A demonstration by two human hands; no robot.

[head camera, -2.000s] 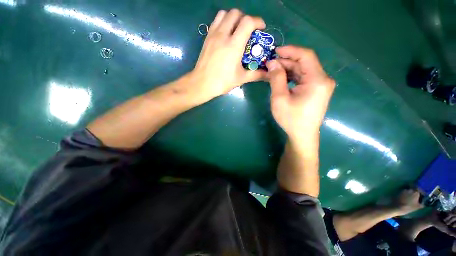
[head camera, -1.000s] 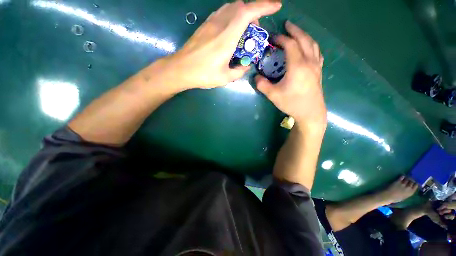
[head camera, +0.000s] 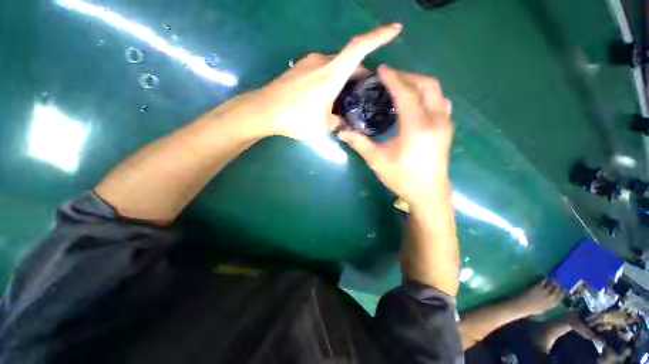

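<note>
A round, dark glossy unit (head camera: 367, 105) is between my two hands above the green bench (head camera: 285, 206). No blue board shows on it now; its upper face is dark with small highlights and slightly blurred. My left hand (head camera: 306, 96) is at its left side, with the index finger stretched out away from it. My right hand (head camera: 413, 131) grips its right side, thumb at the lower edge and fingers at the upper edge. A small yellowish piece (head camera: 402, 205) lies beside my right wrist, partly hidden by it.
Clear rings (head camera: 134, 55) lie on the bench at the upper left. Several black units (head camera: 591, 175) stand at the right beyond the bench edge. A blue bin (head camera: 588, 265) and another person's arm (head camera: 516, 307) are at the lower right.
The blue board, visible before in my left hand, no longer shows. The black-rimmed part in my right hand has moved left, and both hands now meet around one dark round unit.
</note>
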